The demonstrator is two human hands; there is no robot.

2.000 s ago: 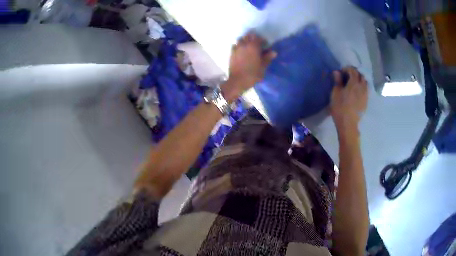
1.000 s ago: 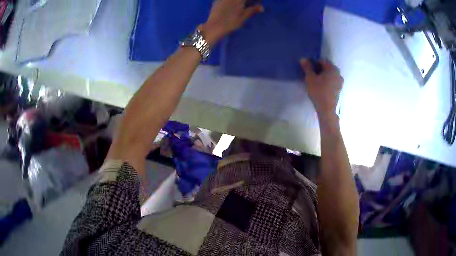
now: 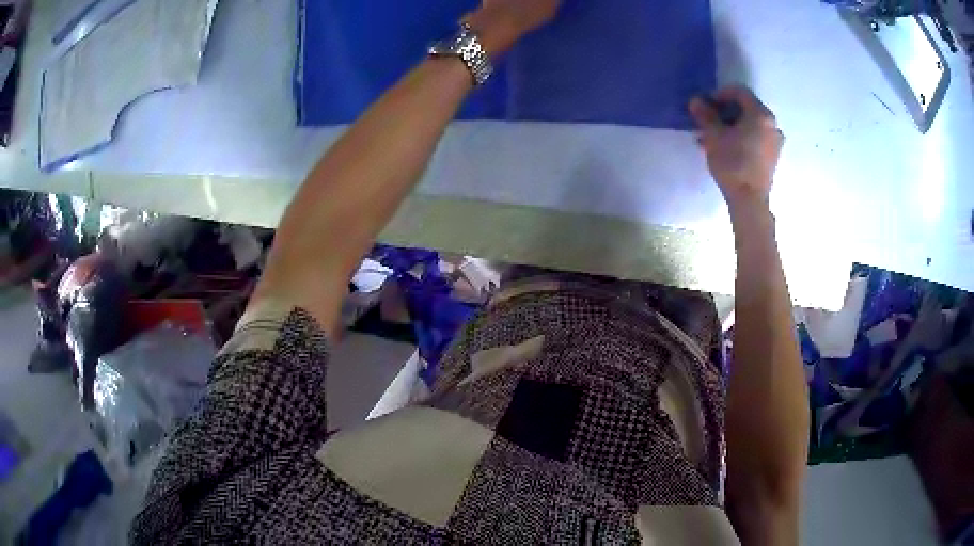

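Observation:
A darker blue cloth panel lies flat at the top centre, against or on a brighter blue cloth lay. Their near edges are almost in line. My left hand, below a metal watch, is over the cloth; the top edge of the picture cuts off its fingers, so its grip cannot be told. My right hand is at the panel's near right corner, with a small dark object between its fingers.
A flat metal base plate stands at the upper right. Pale cut pieces with blue outlines lie left on the white table. Blue scraps and a clear plastic bag are below the table edge.
The view has turned, and the shears have left it. The panel, first held between both hands, now lies flat; its near edge has moved away from me, level with the lay's edge.

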